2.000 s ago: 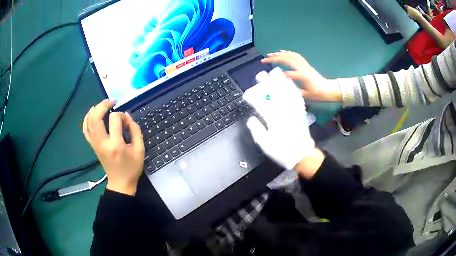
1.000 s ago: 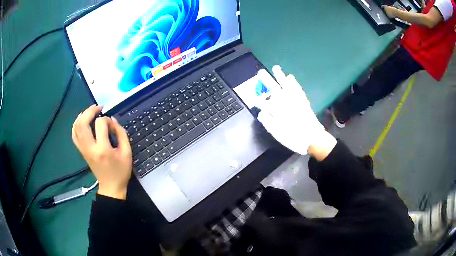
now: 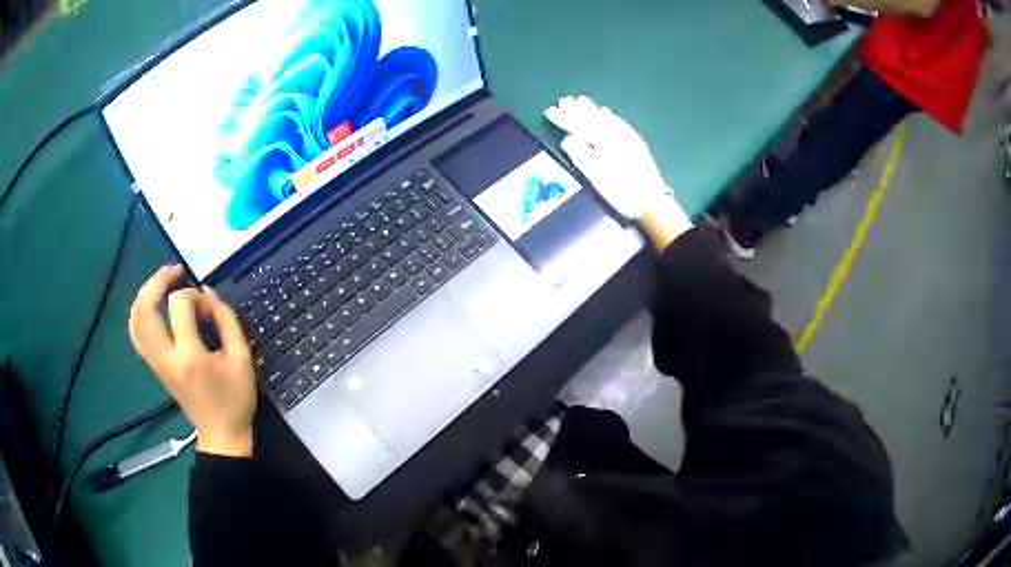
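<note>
The open laptop (image 3: pixel 416 360) lies tilted on a black pad, its main screen (image 3: pixel 299 111) showing a blue swirl. The secondary touchscreen (image 3: pixel 530 199) right of the keys shows a small blue swirl picture on white, with dark areas around it. My bare left hand (image 3: pixel 202 352) rests at the laptop's left edge beside the keys, fingers curled; whether it grips the edge is unclear. My right hand (image 3: pixel 610 155), in a white work glove, lies at the laptop's right rear edge, beside the secondary touchscreen, holding nothing.
The cable adapter (image 3: pixel 142 460) lies on the green mat (image 3: pixel 621 50) left of the laptop, near black cables (image 3: pixel 105 294). A person in a red vest (image 3: pixel 926 61) stands at the right. A dark device (image 3: pixel 809 17) lies at the bench's far edge. Yellow tape (image 3: pixel 851 266) marks the floor.
My right hand has moved off the secondary touchscreen to the laptop's right edge. Another person's striped arm has left the laptop. The view has shifted, so the laptop appears further left.
</note>
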